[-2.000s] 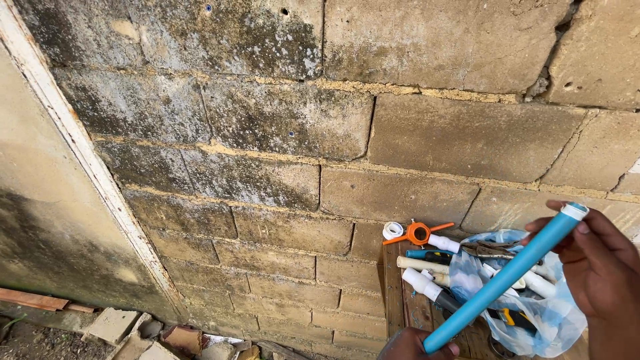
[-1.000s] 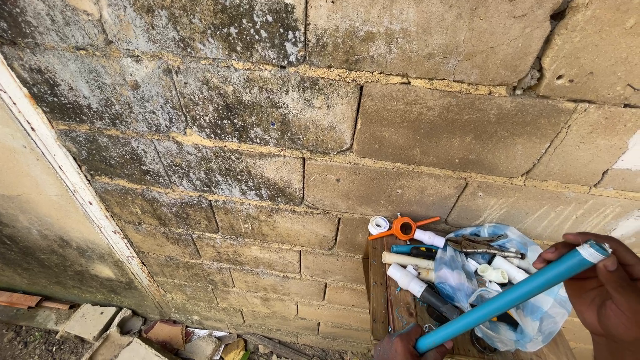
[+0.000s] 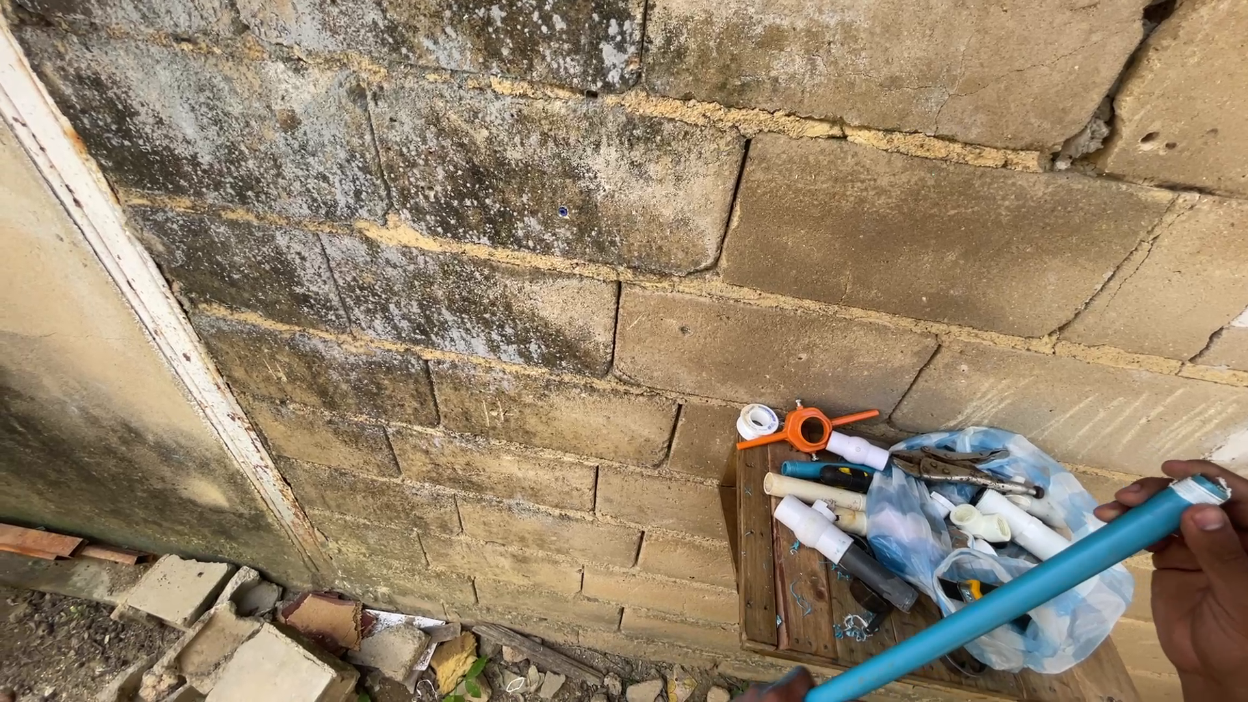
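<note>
A long blue plastic pipe (image 3: 1014, 595) slants across the lower right, with a whitish band at its upper end. My right hand (image 3: 1204, 565) grips it near that end, fingers and thumb around it. At the bottom edge, my left hand (image 3: 785, 685) is at the pipe's lower end, mostly cut off by the frame. Behind the pipe, a clear bluish plastic bag (image 3: 907, 526) holds white pipe fittings (image 3: 1024, 525), with locking pliers (image 3: 965, 470) lying on top. Beside the bag are an orange die-stock handle (image 3: 807, 429), a roll of white tape (image 3: 757, 421) and cream pipe pieces (image 3: 814, 490).
The wooden crate or table (image 3: 756, 565) carrying these things stands against a concrete block wall (image 3: 780, 361). Broken blocks and rubble (image 3: 278, 668) lie along the wall's foot at lower left. A white-painted, rusty metal strip (image 3: 146, 283) runs down the left side.
Both hands and the pipe sit lower in view than two seconds ago, with the left hand now mostly out of frame. The pipe remains held.
</note>
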